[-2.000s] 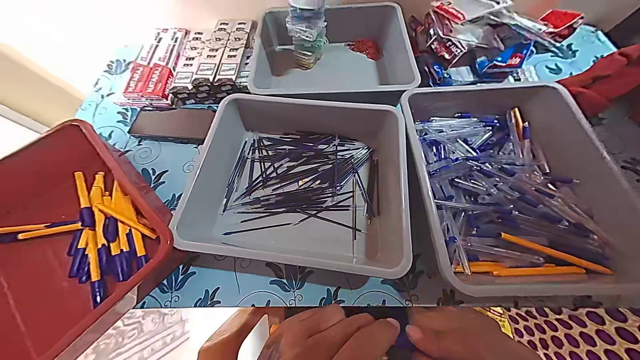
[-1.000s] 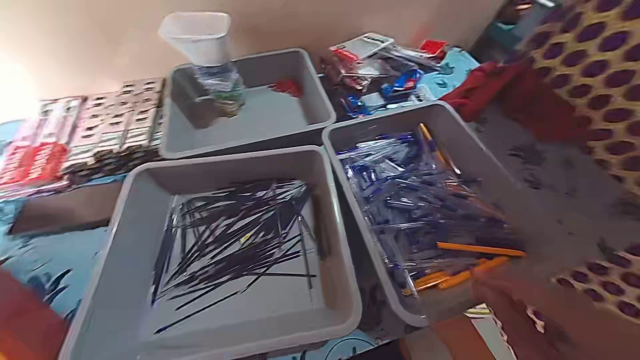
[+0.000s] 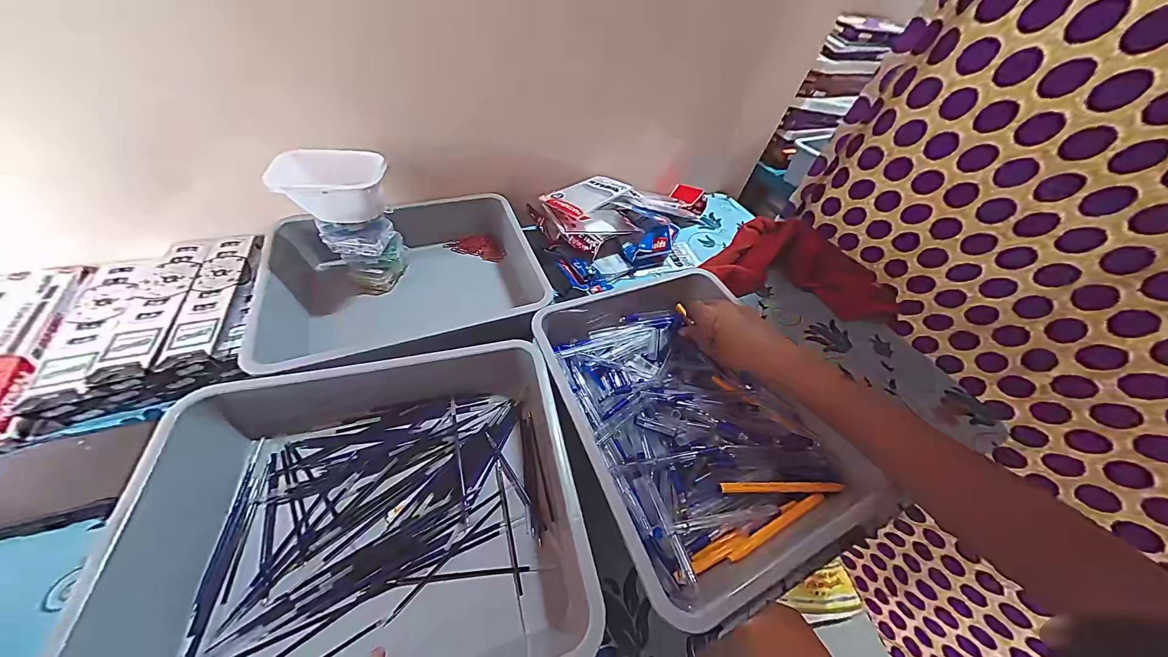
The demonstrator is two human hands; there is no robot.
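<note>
My right hand (image 3: 721,336) reaches into the far end of the right grey tray (image 3: 652,611), its fingers curled down at an orange pen barrel (image 3: 683,312); its grip is hidden. Clear pen barrels with blue parts (image 3: 639,401) fill this tray, and several orange barrels (image 3: 776,527) lie at its near end. In the left grey tray (image 3: 568,547) is a loose heap of dark, thin pen refills (image 3: 365,511). Bare skin (image 3: 776,634) shows at the bottom edge, perhaps part of my left arm; what the left hand holds is hidden.
Behind, a third grey tray (image 3: 401,342) holds a stack of plastic bags under a white tub (image 3: 328,182) and small red pieces (image 3: 476,247). Packaging (image 3: 593,219) and red cloth (image 3: 785,265) lie at the back right. Boxes (image 3: 137,319) stand left; dotted fabric (image 3: 1031,228) hangs right.
My right hand has gone from the near edge, beside the other hand, to the far end of the right tray. The view has swung right.
</note>
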